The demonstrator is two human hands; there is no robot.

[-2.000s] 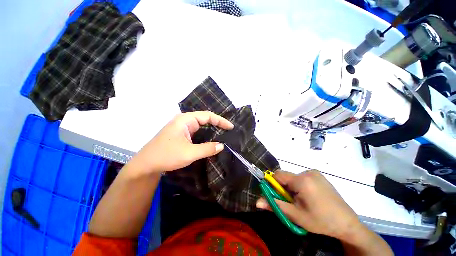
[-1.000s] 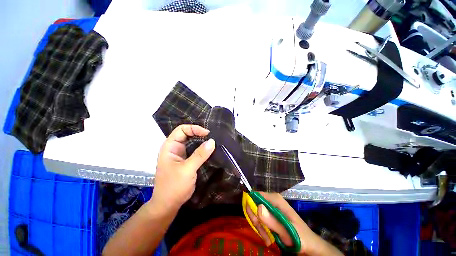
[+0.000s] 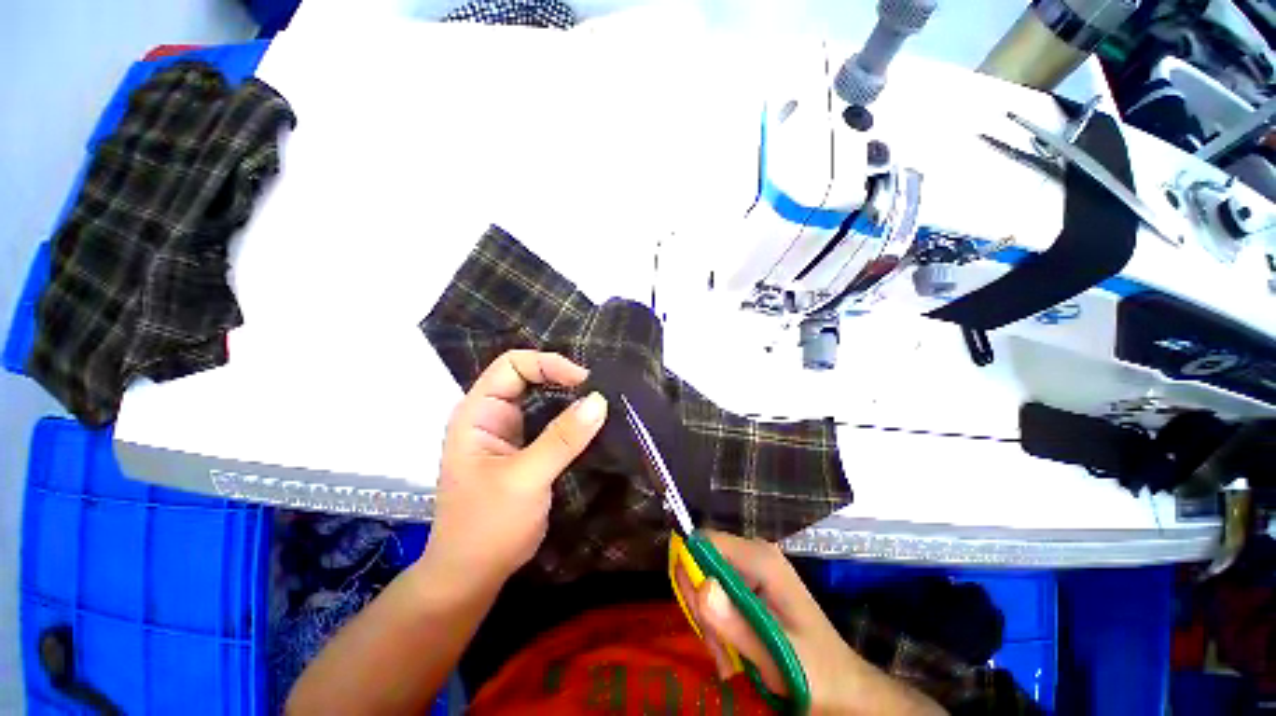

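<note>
A dark plaid fabric panel (image 3: 777, 469) lies across the table's front edge. A plain dark piece (image 3: 626, 350) lies over its middle. My left hand (image 3: 511, 455) pinches the dark cloth between thumb and forefinger. My right hand (image 3: 770, 616) holds scissors (image 3: 742, 602) by one green and one yellow loop. The narrow silver blades look closed or nearly closed and point up-left over the dark cloth, the tip just right of my left thumb. Whether the tip touches the cloth is unclear.
The white sewing machine (image 3: 840, 210) stands at the right, with a black fabric band (image 3: 1071, 252) over its arm. A plaid bundle (image 3: 147, 238) lies at the left table edge. Blue crates (image 3: 140, 560) sit below. A metal flask (image 3: 1043, 49) stands behind the machine. Small checked cloth (image 3: 511, 11) lies far off.
From the oldest frame, the view has shifted and the panel and scissors have turned. In the last second, the scissor handles have moved slightly left; my left hand has stayed nearly still.
</note>
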